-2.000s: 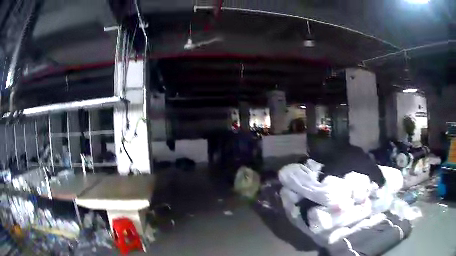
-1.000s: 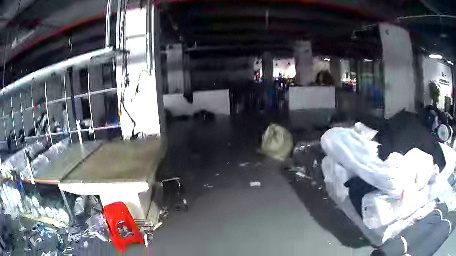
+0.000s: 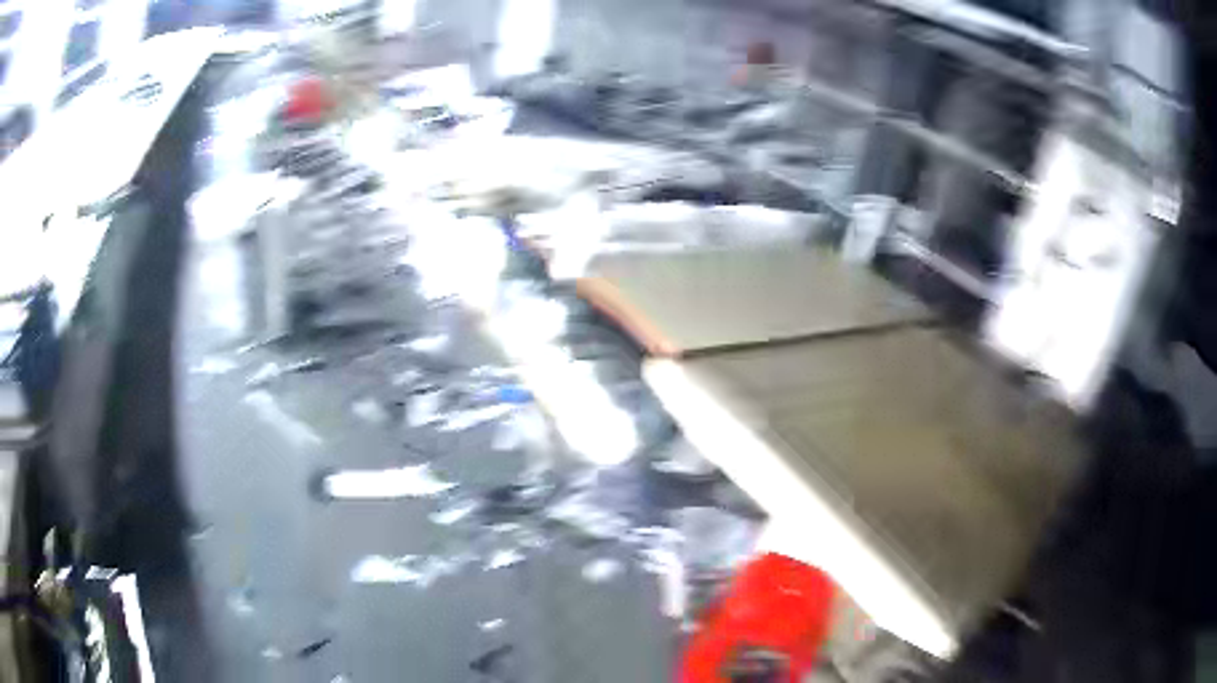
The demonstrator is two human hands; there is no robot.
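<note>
Neither of my hands is in the picture. The view is strongly blurred. Nearest in front of me is a red plastic item [image 3: 761, 620], cut off by the bottom edge; it looks like a basket or stool, I cannot tell which. Beside it stands a brown-topped table [image 3: 881, 447] with a pale front edge and a seam across its top. White and grey scraps [image 3: 400, 483] lie on the floor to the left of the table.
A long pale table [image 3: 100, 147] runs along the far left, with a dark side. Grey floor [image 3: 320, 600] with scattered scraps lies between the tables. A white pillar [image 3: 1081, 274] and rack bars stand at the right. A small red object [image 3: 307, 100] shows at the back left.
My view has swung left and down. The brown table and red item now sit further right, the long pale table has entered at left, and the wrapped rolls have left the picture.
</note>
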